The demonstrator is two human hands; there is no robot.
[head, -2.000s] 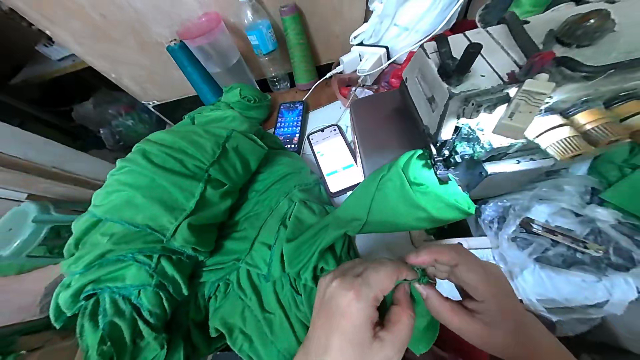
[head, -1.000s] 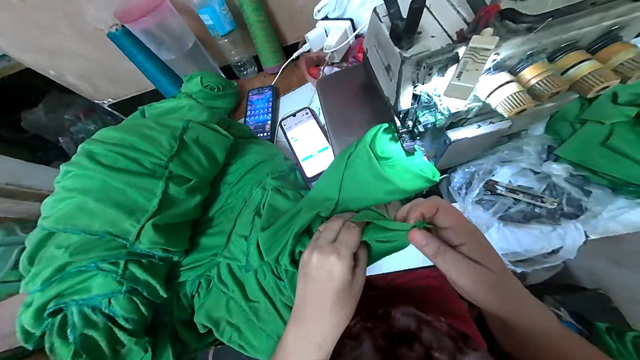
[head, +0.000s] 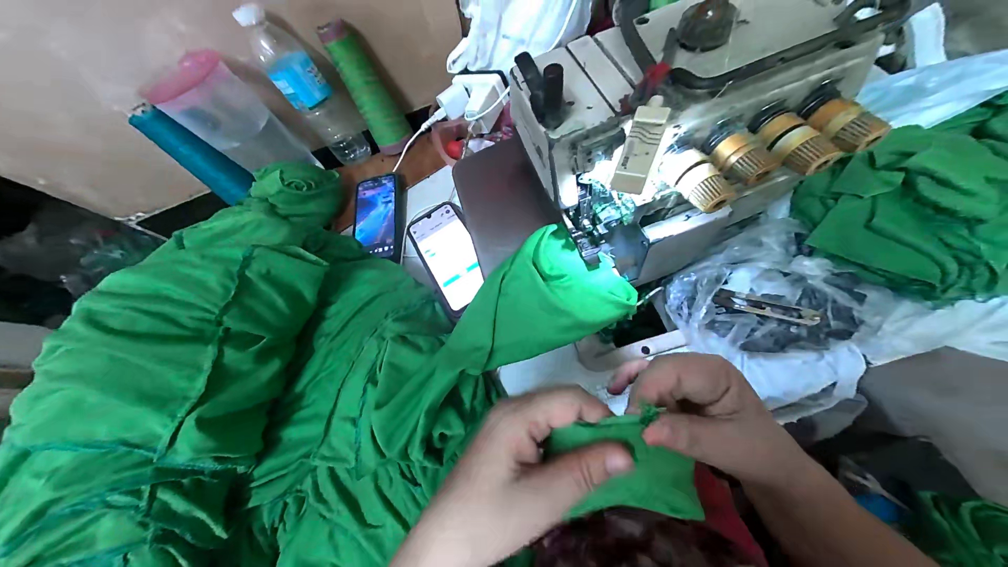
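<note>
My left hand (head: 543,457) grips a small green fabric piece (head: 638,472) by its upper edge, thumb on the near side. At the right end of that edge, my right hand (head: 701,409) pinches a bunched, frayed bit between thumb and fingers. Just beyond both hands, a green fabric tube (head: 543,307) runs up to the presser foot area of an overlock sewing machine (head: 583,134), where a lamp lights its end. A large heap of seamed green cloth (head: 181,346) fills the left side. Whether the small piece joins the tube cannot be told.
Two phones, one dark-framed (head: 378,213) and one with a white screen (head: 449,252), lie left of the machine. Behind them stand a plastic bottle (head: 303,87), a green thread cone (head: 366,87) and a pink-rimmed jug (head: 228,110). Right are tweezers (head: 768,307) on plastic and folded green cloth (head: 906,205).
The small green piece, stretched between my hands a second ago, now hangs below them with its edge held up. My hands are closer together. The dark-framed phone's screen has changed.
</note>
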